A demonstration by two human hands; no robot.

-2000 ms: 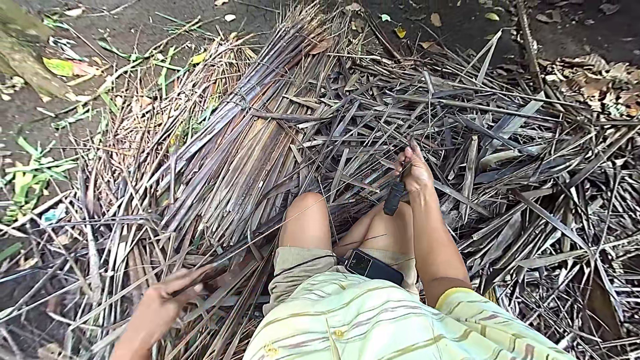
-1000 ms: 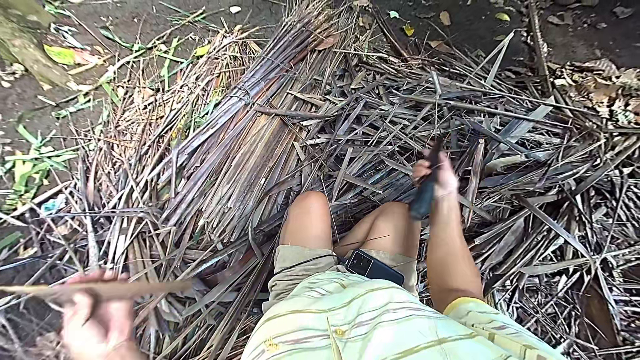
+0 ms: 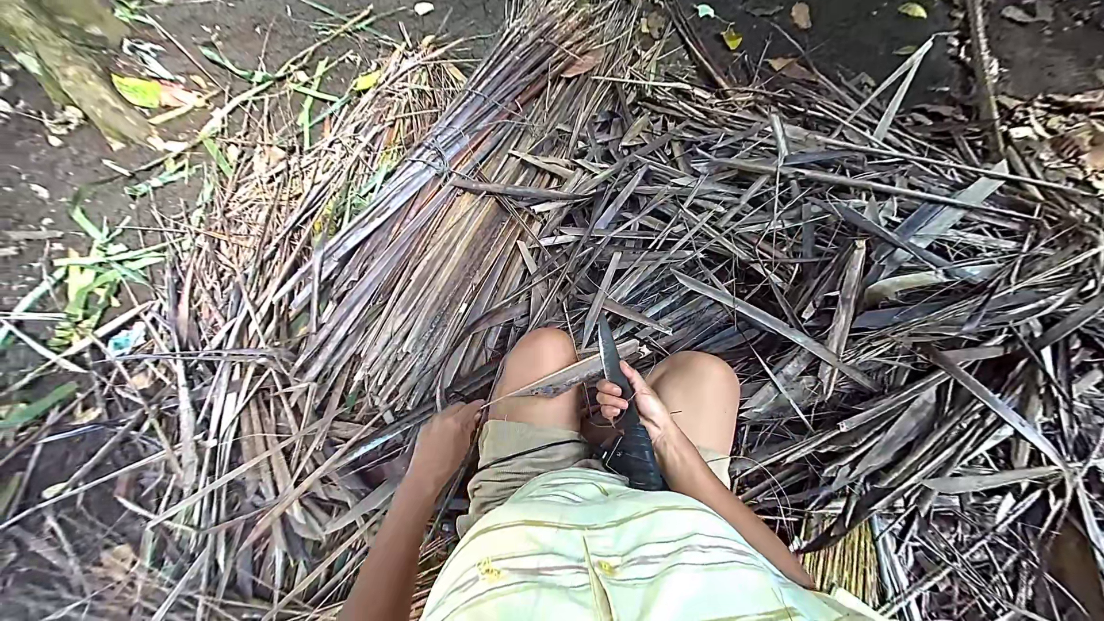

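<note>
My right hand (image 3: 634,401) is closed around the dark handle of a knife (image 3: 610,349), its blade pointing up and away between my knees. A dry palm leaflet strip (image 3: 561,378) runs from the blade across my knee toward my left hand (image 3: 448,438). My left hand pinches the strip's thin end beside my thigh. The blade touches or overlaps the strip's right end; which of these cannot be told. Ahead to the left lies a tied bundle of thin dry leaf ribs (image 3: 440,224).
Loose dry palm leaflets (image 3: 776,285) are heaped on my right and around my knees. A tree trunk base (image 3: 78,73) stands at the upper left. Green leaf scraps (image 3: 90,276) lie on dark soil at the left. A stick (image 3: 983,78) lies at the upper right.
My left hand has come in from the lower left to beside my thigh. My right hand with the knife has moved left and lower, between my knees.
</note>
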